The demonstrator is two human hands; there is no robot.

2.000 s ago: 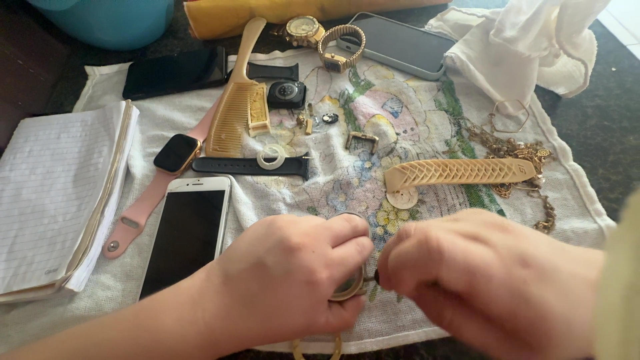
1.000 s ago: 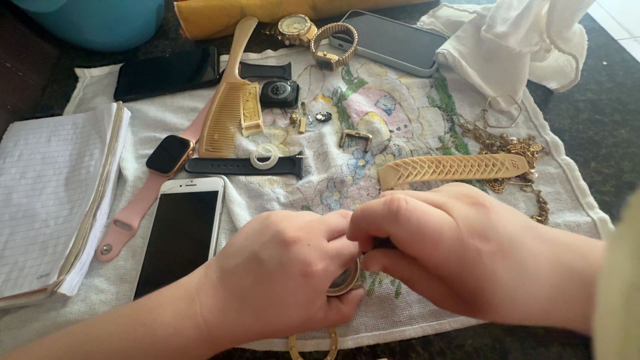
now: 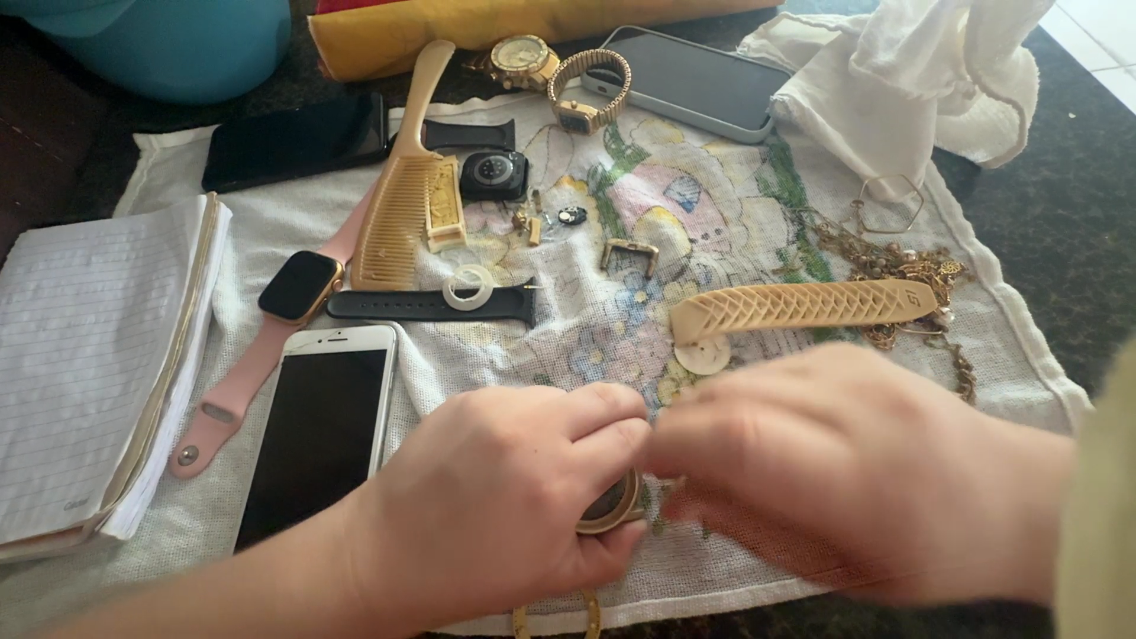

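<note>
My left hand [image 3: 524, 488] grips a round gold-rimmed watch case [image 3: 614, 508] near the cloth's front edge; the fingers cover much of it. My right hand [image 3: 825, 461], blurred, is close against the left fingertips at the case's right side; whether it holds anything is hidden. A beige patterned watch strap [image 3: 803, 306] lies beyond my right hand, over a whitish disc [image 3: 703, 355]. A gold buckle [image 3: 630, 256] rests farther back on the cloth. A yellow ring-like piece [image 3: 593, 612] shows below my left hand.
A floral cloth [image 3: 568, 342] carries a white phone [image 3: 324, 426], a pink-strapped smartwatch [image 3: 300, 286], a comb [image 3: 395, 213], a black strap [image 3: 417, 304], gold watches [image 3: 577, 117] and tangled chains [image 3: 914, 266]. A notebook [image 3: 98, 355] is at left, a blue basin [image 3: 177, 44] behind, crumpled white fabric [image 3: 914, 80] back right.
My right hand has shifted a little right from one second ago, showing more of the whitish disc under the beige strap. My left hand stays on the watch case.
</note>
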